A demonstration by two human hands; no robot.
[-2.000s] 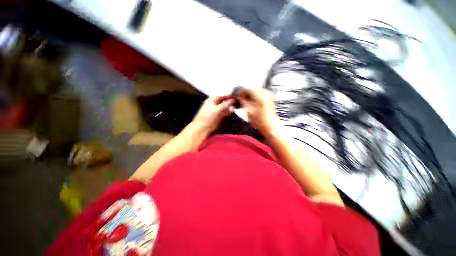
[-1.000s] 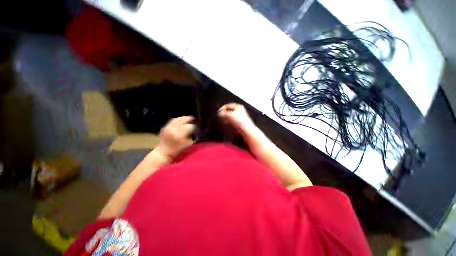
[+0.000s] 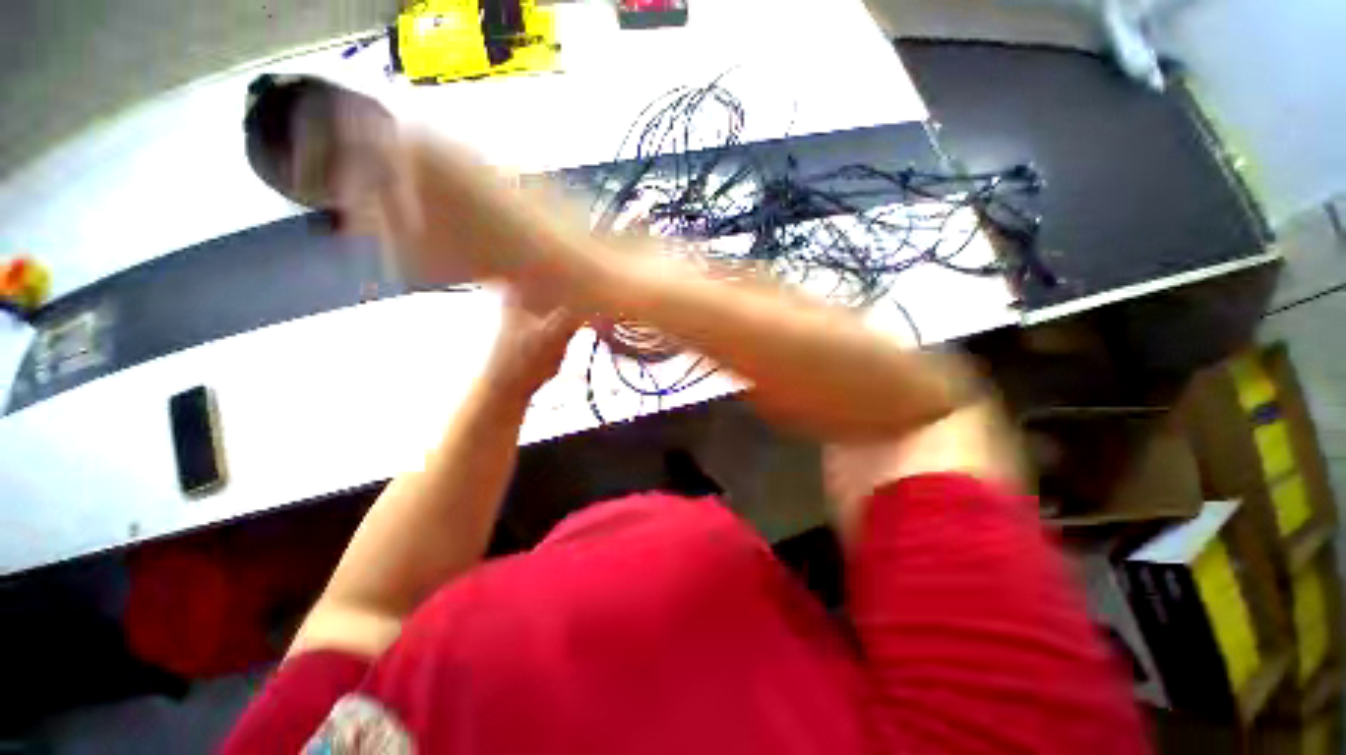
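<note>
My right hand (image 3: 362, 170) is badly blurred and stretched across to the left. It overlaps the dark round bowl (image 3: 270, 136) on the far side of the bench; whether it holds anything cannot be seen. My left hand (image 3: 535, 342) is over the white front part of the bench, just below my right forearm, at the left edge of the loose black cables (image 3: 768, 214). Its fingers are partly hidden, and I cannot tell whether it grips a cable. The cables lie in tangled loops, with darker connector ends (image 3: 1019, 180) at the right. My right forearm covers part of them.
A smartphone (image 3: 197, 440) lies near the front edge of the white bench (image 3: 89, 487). A yellow item (image 3: 443, 42) and a red-and-black box (image 3: 651, 14) are at the back. Yellow-marked cartons (image 3: 1233, 413) stand at lower right. A red shape (image 3: 192, 605) is under the bench.
The view has swung so that the bench runs across it. My hands have moved from beside the open carton to above the bench, and my right arm now crosses over to the bowl.
</note>
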